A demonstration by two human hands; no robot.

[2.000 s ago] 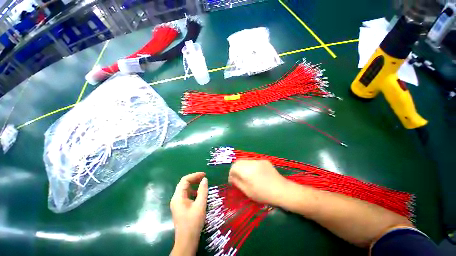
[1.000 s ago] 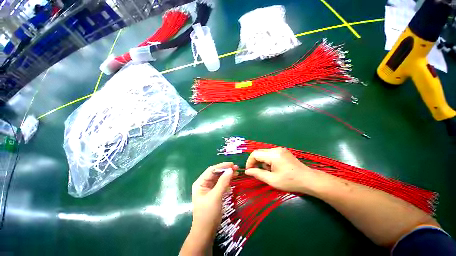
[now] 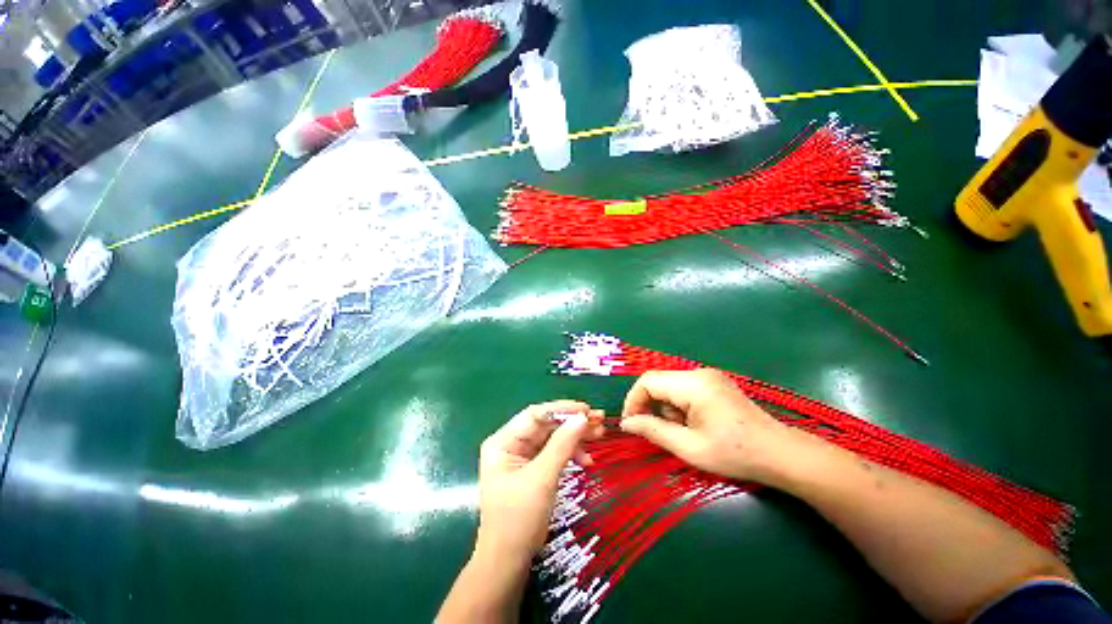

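Observation:
Red lead wires (image 3: 659,488) lie fanned out under my hands, with white sleeves (image 3: 571,549) at their left ends. A second group with white tips (image 3: 594,354) lies just beyond, running to the lower right. My left hand (image 3: 524,463) is bare and pinches a small white sleeve (image 3: 565,417) between thumb and fingertips. My right hand (image 3: 701,421) is bare, its thumb and forefinger closed on a thin red wire just right of the left fingertips. The wire's tip is hidden at the left fingers.
Beyond my hands lies a tied red bundle (image 3: 695,213) with stray wires. A large clear bag of white tubing (image 3: 329,293) is at left. A small bag (image 3: 691,92), a clear bottle (image 3: 541,112) and red and black bundles (image 3: 457,55) are behind. A yellow heat gun (image 3: 1037,183) is at right.
My hands were apart two seconds ago, then came together at the fingertips with the white piece between them. Since then they have barely moved. The camera view has shifted.

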